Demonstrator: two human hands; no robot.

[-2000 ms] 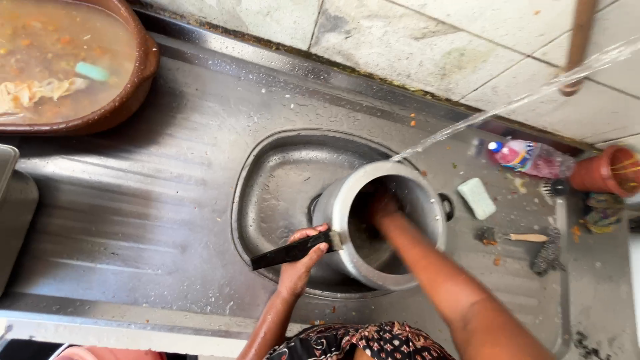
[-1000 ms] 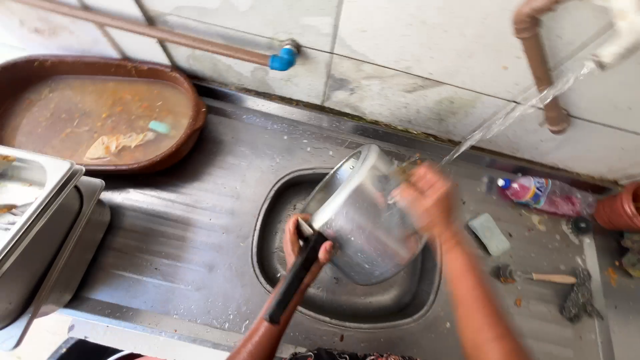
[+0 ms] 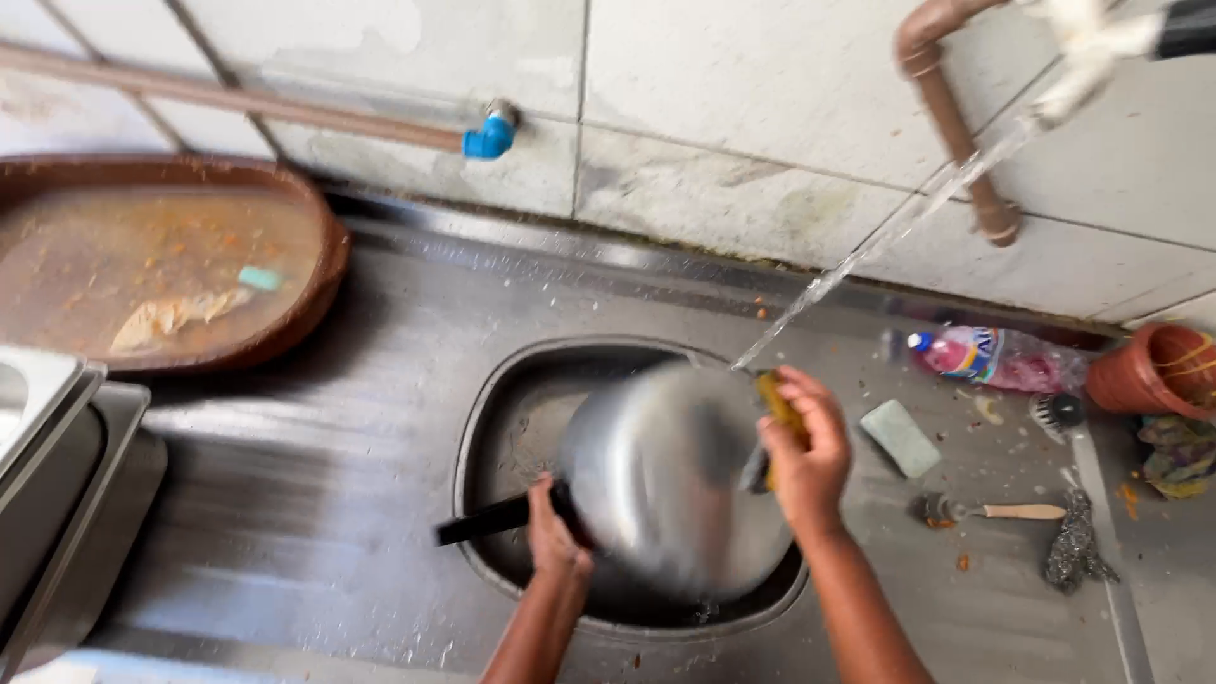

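Observation:
An aluminium pressure-cooker pot (image 3: 679, 475) is tilted over the steel sink basin (image 3: 518, 380), its outer base turned up and blurred by motion. My left hand (image 3: 559, 537) grips it by the root of its black handle (image 3: 484, 520). In my right hand (image 3: 812, 451) is a yellow and dark scouring sponge (image 3: 784, 413), at the right edge of the pot's base. A stream of water (image 3: 855, 256) falls from the white tap (image 3: 1069, 90) towards the pot's upper right side. The pot's inside is hidden.
At the left stand a brown basin (image 3: 328, 275) of cloudy water and stacked steel trays (image 3: 104, 494). To the right lie a bar of soap (image 3: 901, 437), a plastic bottle (image 3: 997, 356), a wooden-handled brush (image 3: 1021, 511), a metal scourer (image 3: 1073, 551) and a brown pot (image 3: 1154, 370).
My right hand was inside the pot two seconds ago and is now outside it. The pot has been turned from mouth up to base up. The view has shifted.

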